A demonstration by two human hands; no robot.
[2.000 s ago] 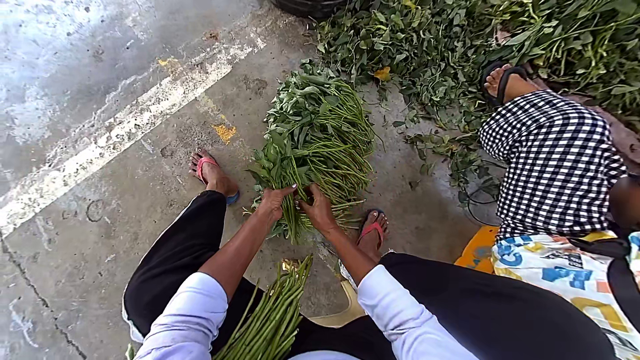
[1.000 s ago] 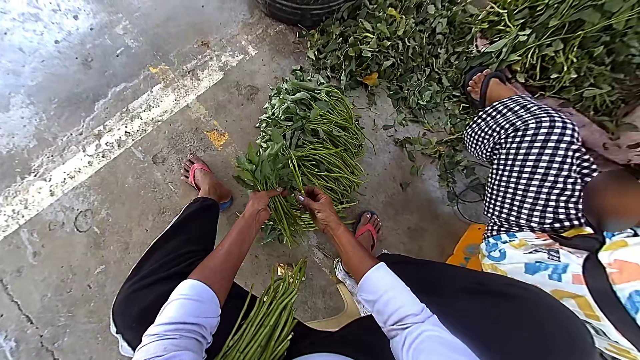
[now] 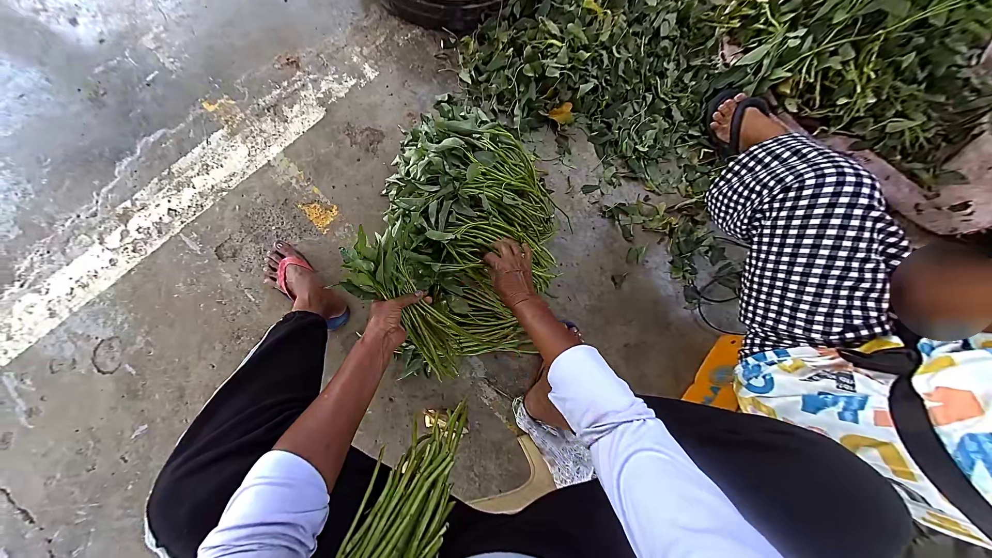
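My left hand [image 3: 394, 314] is closed around a bunch of leafy green stems [image 3: 415, 310], its leaves fanning up and left. On the right, my right hand [image 3: 510, 267] rests with bent fingers on the stems of a larger heap of leafy greens [image 3: 465, 186] lying on the concrete; whether it grips any of them cannot be told. A separate bundle of green stems [image 3: 411, 496] lies on my lap, low in the view.
A broad pile of loose greens [image 3: 620, 101] spreads at the upper right. A person in checkered trousers [image 3: 806, 232] sits at the right, near an orange object [image 3: 717, 372]. A black round object [image 3: 446, 12] stands at the top edge. My sandalled foot [image 3: 298, 275] is left.
My right hand has moved up and right from beside my left hand onto the heap. My left hand still holds the bunch.
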